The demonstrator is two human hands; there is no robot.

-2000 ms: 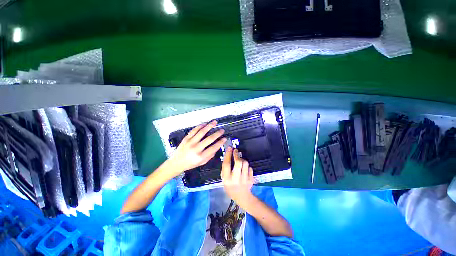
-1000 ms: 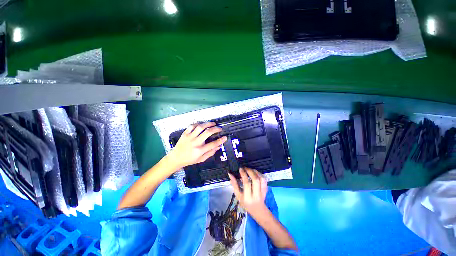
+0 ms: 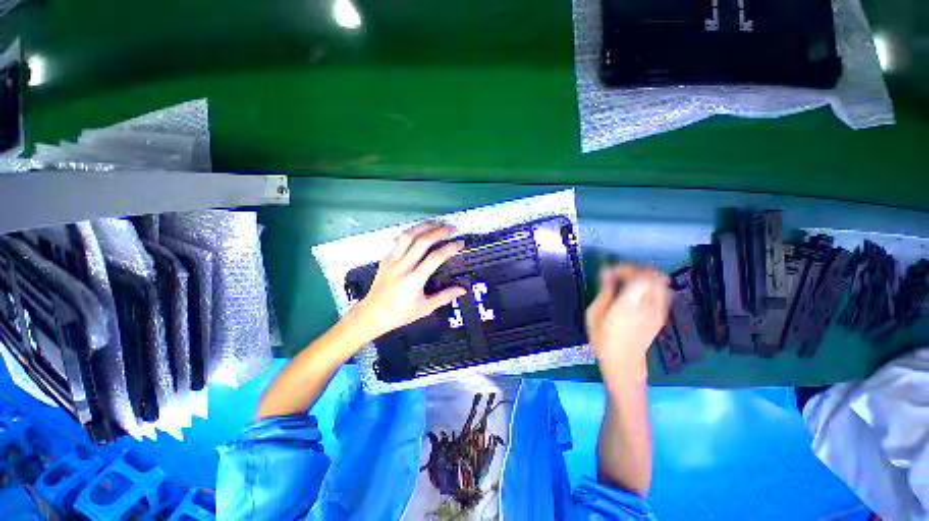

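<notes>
A black housing panel [image 3: 520, 295] lies tilted on a white protective sheet [image 3: 341, 267] on the bench, with two white bracket marks at its centre. A dark strip runs between the marks. My left hand [image 3: 413, 280] rests on the panel's left part, fingers spread, thumb beside the marks. My right hand [image 3: 630, 310] is right of the panel, blurred and closed in a fist, where the slim pale tool lay. The tool no longer shows on the bench; it appears to be in the fist, mostly hidden.
A fanned strip pile [image 3: 749, 290] lies at the right, close to my right hand. Panels with white sheets [image 3: 229, 295] stand at the left under a metal rail [image 3: 143, 195]. The green conveyor [image 3: 407, 102] carries another panel [image 3: 718, 51]. A person's white sleeve [image 3: 881, 432] is at lower right.
My right hand has moved from the panel's lower edge to the right and closed. My left hand has shifted slightly up. The conveyor panel has moved right. The pale tool has gone from its bench spot.
</notes>
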